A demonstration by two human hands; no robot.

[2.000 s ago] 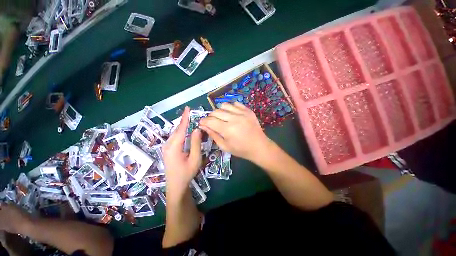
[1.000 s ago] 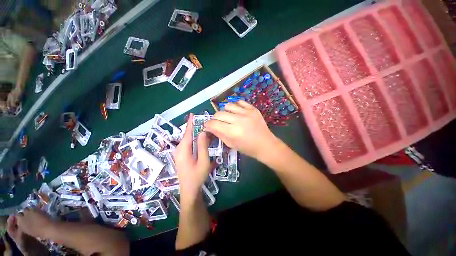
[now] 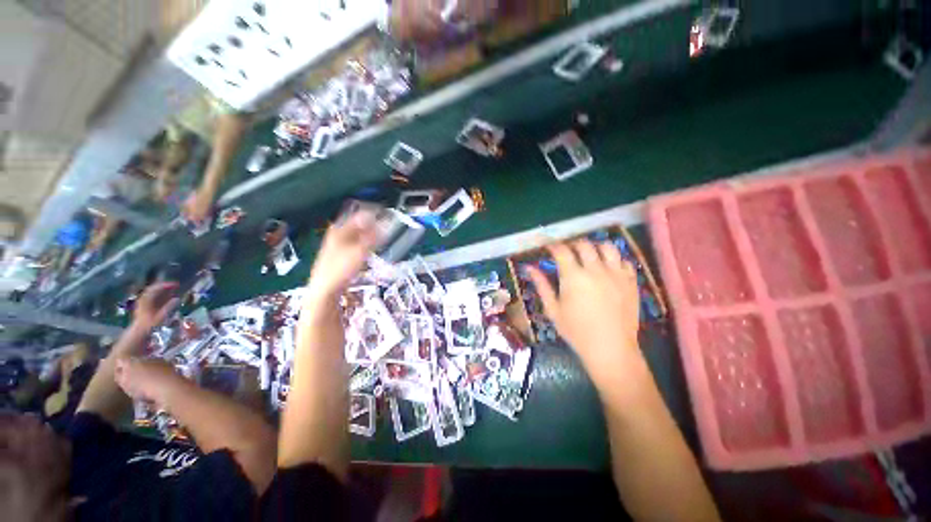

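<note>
My left hand [image 3: 345, 248] is blurred at the belt's near edge. A blurred white housing [image 3: 400, 235] is at its fingertips and appears held, beside a blue piece [image 3: 429, 219]. My right hand [image 3: 594, 296] is over the shallow parts box [image 3: 653, 277] with its fingers apart. It hides most of the small blue parts inside, and no part shows between its fingers. A heap of white housings [image 3: 373, 331] with copper-coloured pieces lies between my forearms and to the left.
The pink compartment tray [image 3: 704, 321] stands at the right. White housings lie spaced along the green belt [image 3: 653, 143]. Another person's arms [image 3: 194, 393] are at the left. Across the belt are another heap [image 3: 347, 107], a white perforated tray [image 3: 271, 46] and an arm [image 3: 216, 168].
My hands have parted: the left has moved to the belt with a housing, the right into the parts box. The view has swung, showing more of the line at the far left.
</note>
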